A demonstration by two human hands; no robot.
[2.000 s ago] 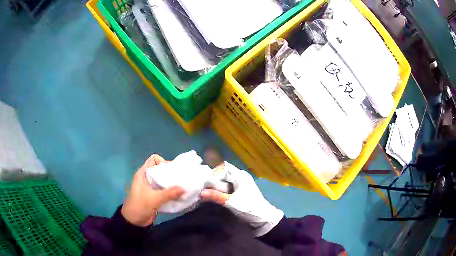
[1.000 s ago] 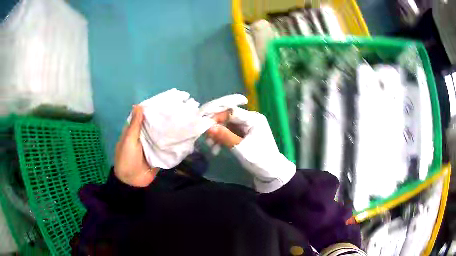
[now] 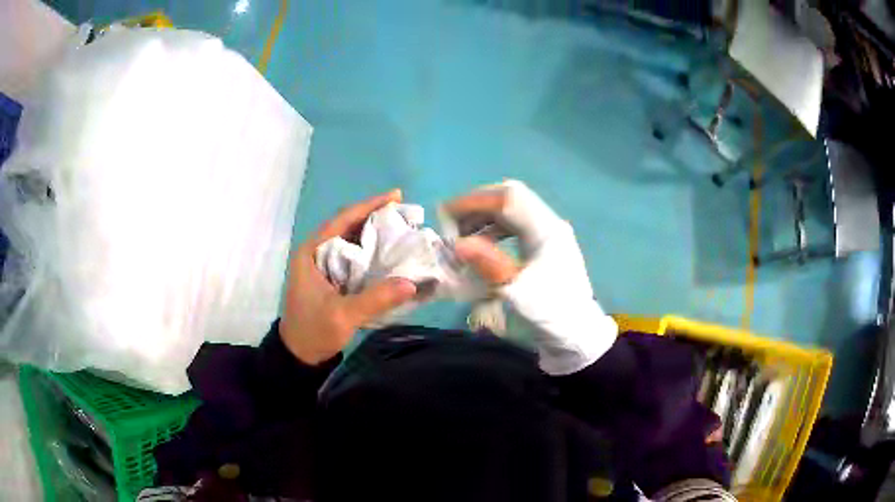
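My left hand (image 3: 324,299) is bare and holds a crumpled white work glove (image 3: 393,253) in front of my dark jacket. My right hand (image 3: 545,270) wears a white glove that leaves the thumb and finger ends bare. Its thumb and fingers are at the right side of the crumpled glove and appear to pinch its edge; this spot is blurred. A small pale piece hangs below the right fingers.
A large white wrapped block (image 3: 177,196) stands at left, above a green crate (image 3: 147,431). A yellow crate (image 3: 805,392) with upright long units is at lower right. Wheeled metal legs and table edges (image 3: 785,69) are at upper right on the blue floor (image 3: 432,88).
The view has moved past the stacked crates, which now show only at lower right. The white block looks larger at left. The glove in my left hand is more bunched up.
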